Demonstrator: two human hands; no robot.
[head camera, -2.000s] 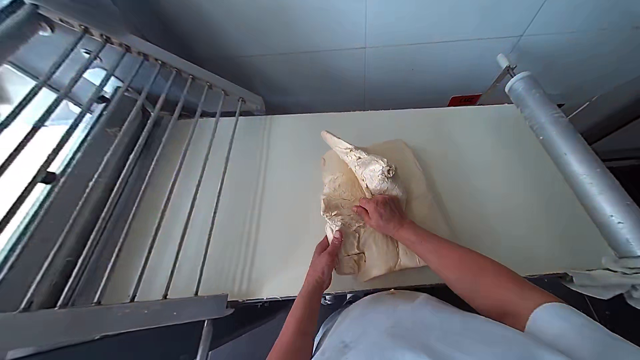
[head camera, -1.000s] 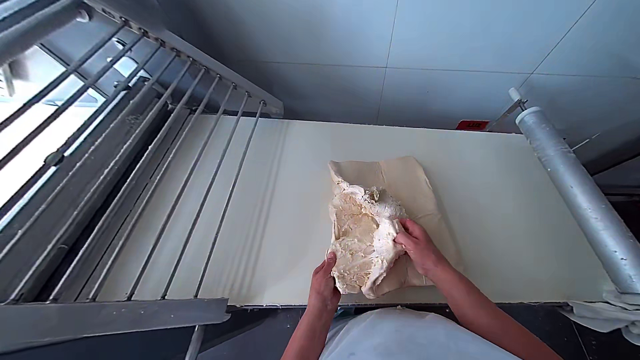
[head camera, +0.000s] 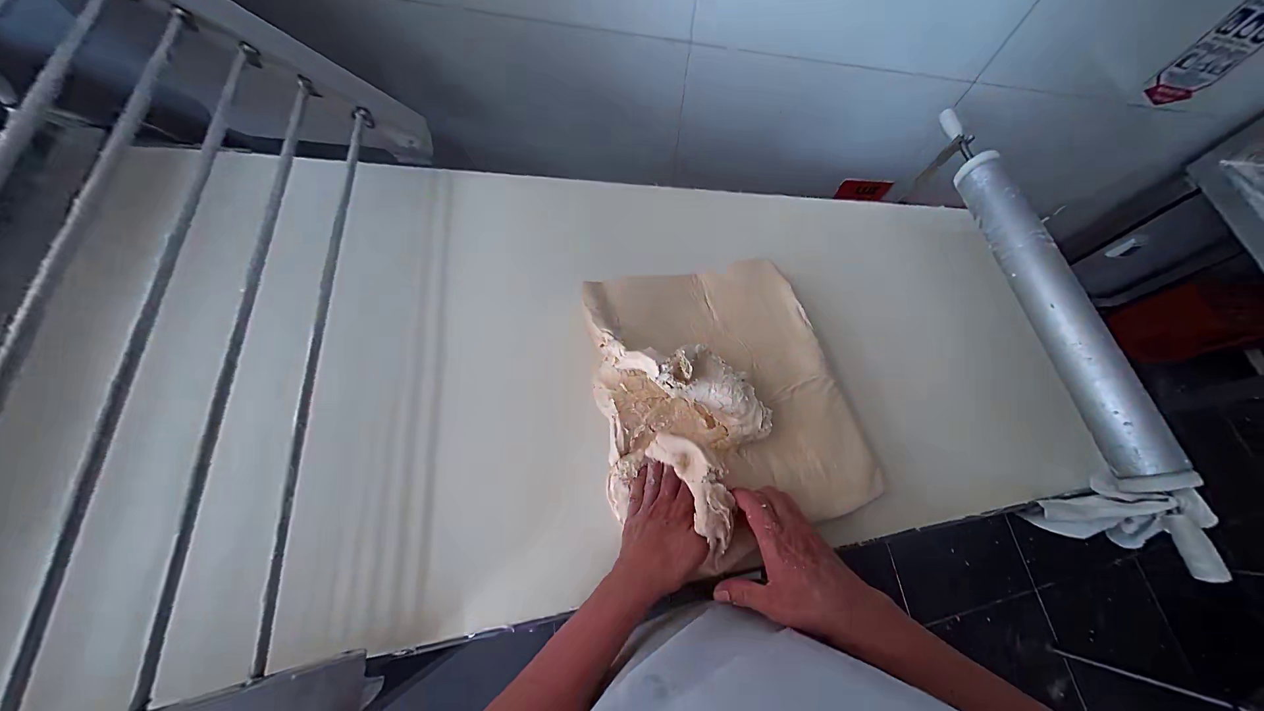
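Note:
A flat, folded sheet of smooth dough (head camera: 780, 365) lies on the pale conveyor belt (head camera: 513, 395). On its left part sits a rough, lumpy mass of dough (head camera: 681, 405) with torn, ragged edges and a hollow in its middle. My left hand (head camera: 662, 528) lies palm down at the near end of the lumpy dough, its fingertips tucked under a raised flap. Beside that flap, my right hand (head camera: 790, 558) touches the dough's near edge with its fingers, thumb spread apart. Whether either hand grips any dough is hard to see.
A metal guard of parallel bars (head camera: 326, 326) stands over the left of the belt. At the right a metal roller (head camera: 1076, 316) crosses above it, with a white cloth (head camera: 1126, 513) tied at its near end. A tiled wall (head camera: 583, 89) runs along the far side.
Both hands have moved to the near end of the lumpy dough. The long piece that stuck out at the upper left two seconds ago is folded down. The view has shifted somewhat.

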